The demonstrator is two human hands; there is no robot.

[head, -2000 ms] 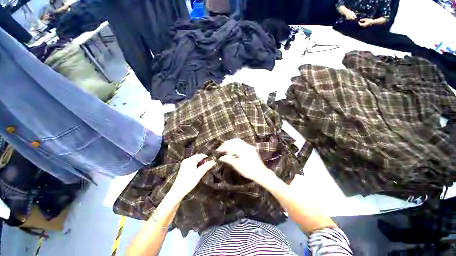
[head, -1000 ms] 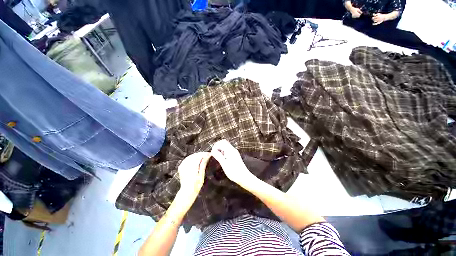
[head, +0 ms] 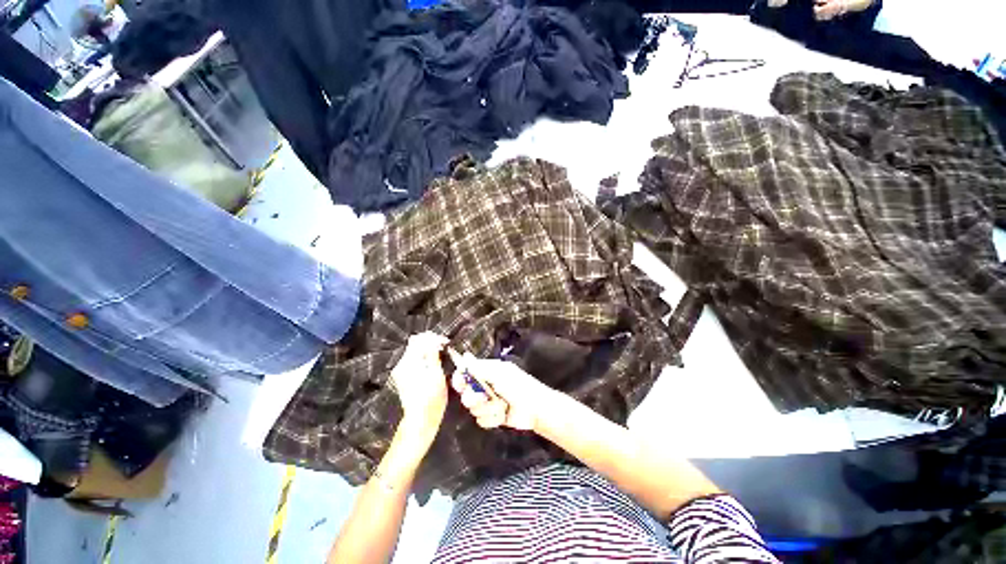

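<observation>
A brown plaid garment (head: 502, 237) lies spread on the white table in front of me, its dark lining (head: 563, 358) showing near the middle. My left hand (head: 419, 380) pinches an edge of the garment between its fingertips. My right hand (head: 496, 394) is closed around a small dark-blue tool, likely thread snips (head: 475, 383), with its thin tip pointing at my left fingertips. The pinched edge is mostly hidden by my fingers.
A pile of plaid garments (head: 822, 237) lies to the right. A pile of dark garments (head: 474, 94) lies at the far side. A denim jacket (head: 166, 264) hangs at left. A wire hanger (head: 723, 68) lies on the white table (head: 761, 424). Another person's hand (head: 838, 9) shows at the top.
My right hand has turned, and the small tool now shows in it. Both hands have moved slightly down from one second ago. The view has tilted down a little.
</observation>
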